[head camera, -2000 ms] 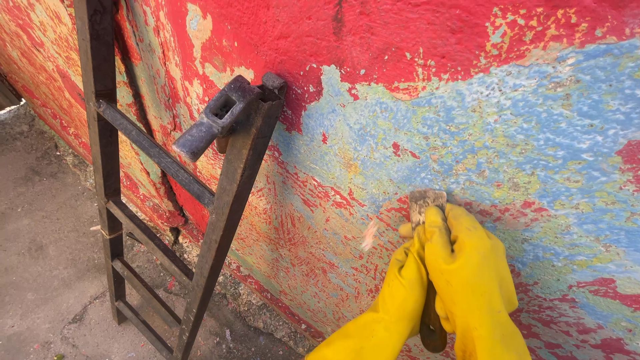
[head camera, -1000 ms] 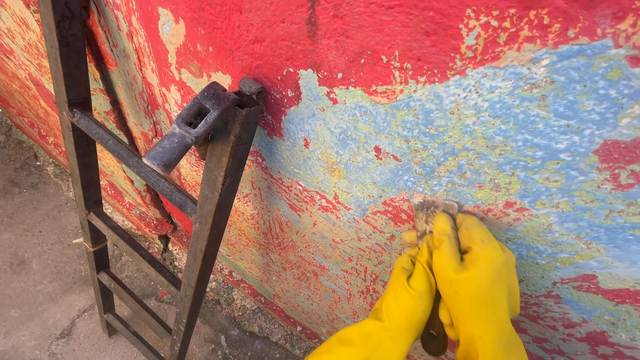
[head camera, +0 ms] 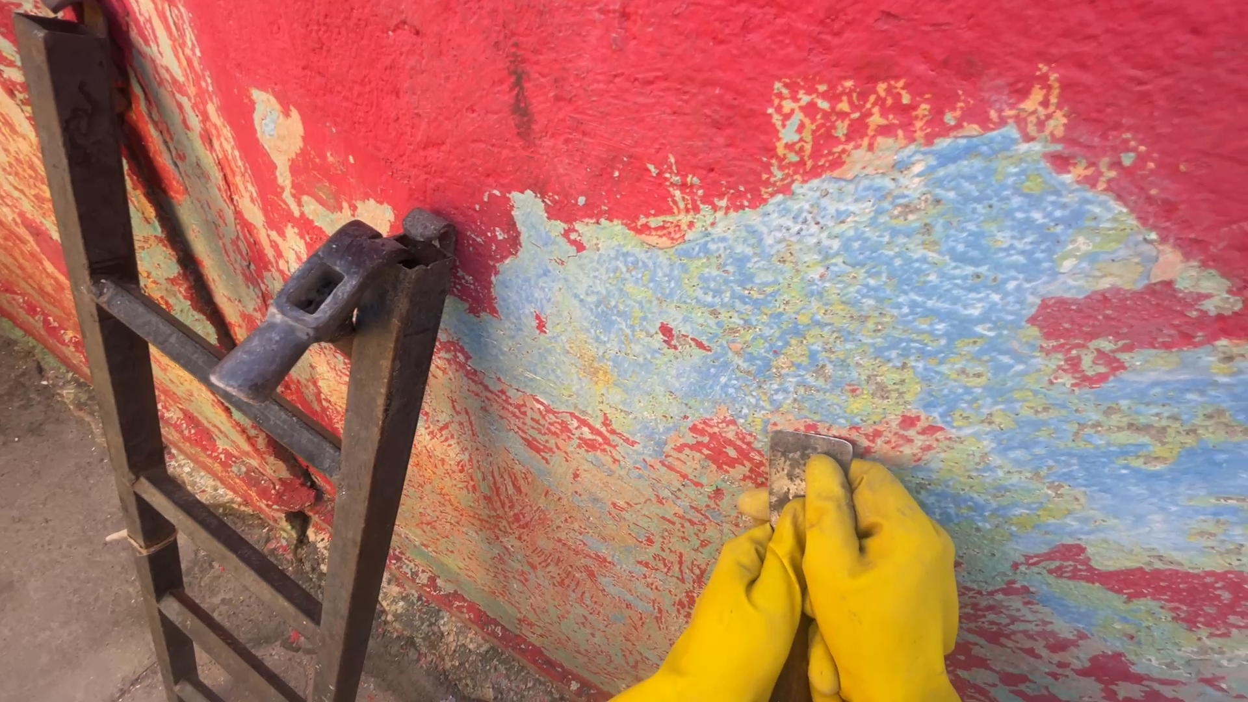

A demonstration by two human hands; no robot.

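My left hand and my right hand, both in yellow rubber gloves, close together around a paint scraper at the lower right of the view. The scraper's worn metal blade points up, its edge at the painted wall. Its dark handle shows partly below, between the gloves; the rest is hidden. Around the blade the wall has patches of red paint over blue, green and cream layers. Solid red paint covers the upper part.
A dark metal ladder leans at the left, with a metal hook-like fitting at its top. Concrete ground lies at the lower left. A long crack runs down the wall behind the ladder.
The loose flake beside the blade two seconds ago is no longer seen there. Both hands still hold the scraper near the same red patch. The view has shifted slightly.
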